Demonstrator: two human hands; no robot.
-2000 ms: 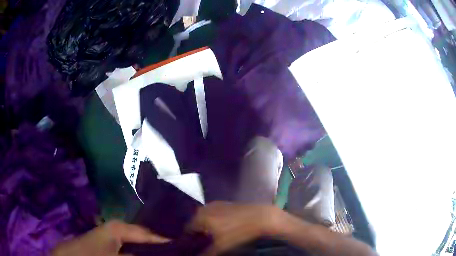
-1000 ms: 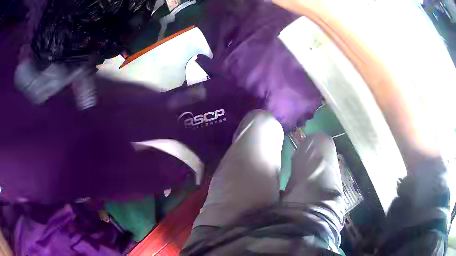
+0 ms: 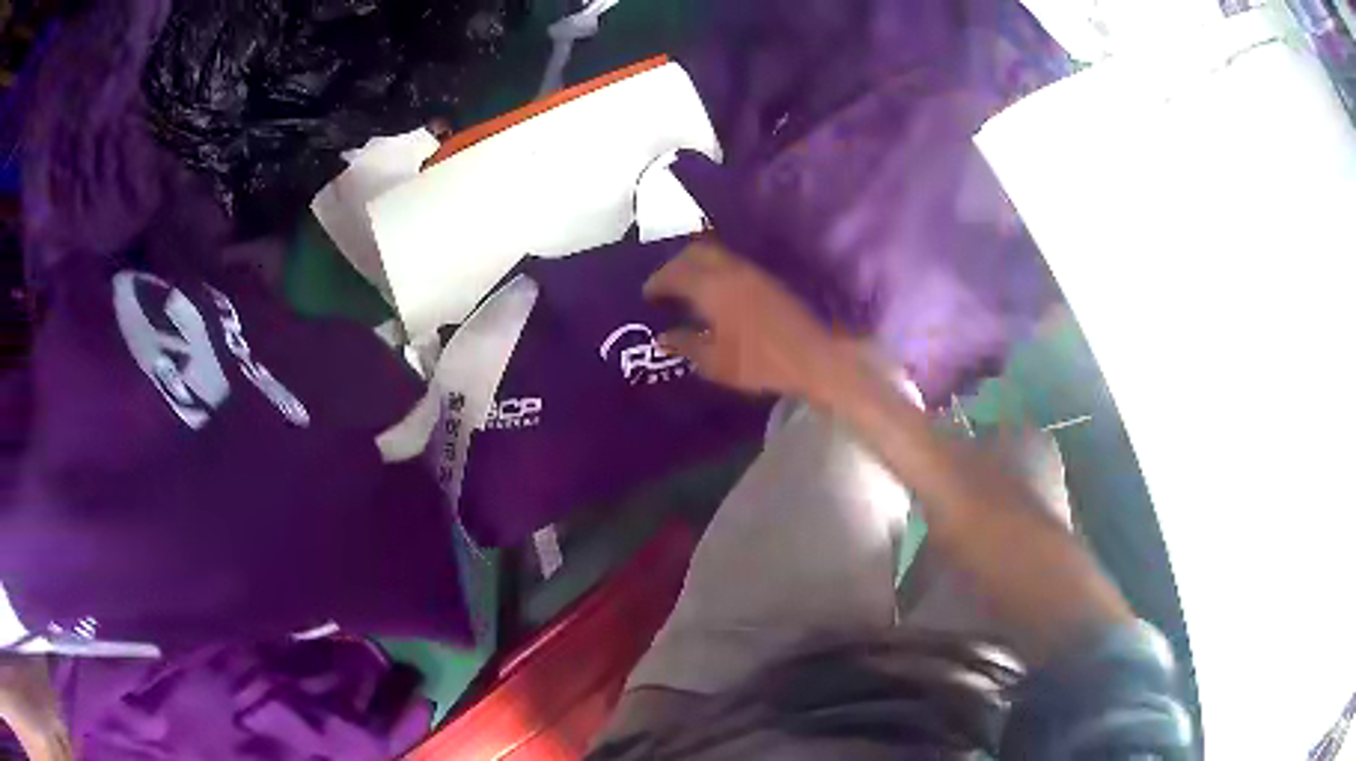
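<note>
A purple panel with a white logo and small lettering (image 3: 580,424) lies left of my knees, with a white strip (image 3: 495,335) with dark characters along its left edge. My right hand (image 3: 714,315) is blurred over its upper right part, fingers apart; contact is unclear. A larger purple panel with a big white print (image 3: 283,513) spreads at the left. My left hand (image 3: 27,699) shows only as a bit of skin at the lower left edge, beneath that panel's corner; its fingers are hidden.
White pieces with an orange edge (image 3: 550,164) lie behind the logo panel. A black plastic bag (image 3: 298,89) is at the upper left. Purple cloth (image 3: 892,223) lies beyond my knees, and a bundle (image 3: 253,706) at lower left. The white table (image 3: 1175,327) stands right; a red surface (image 3: 573,647) shows below.
My right arm has swung from the table side to the logo panel. The large panel has shifted left and down, showing its white print. My left hand's skin now shows at the lower left edge.
</note>
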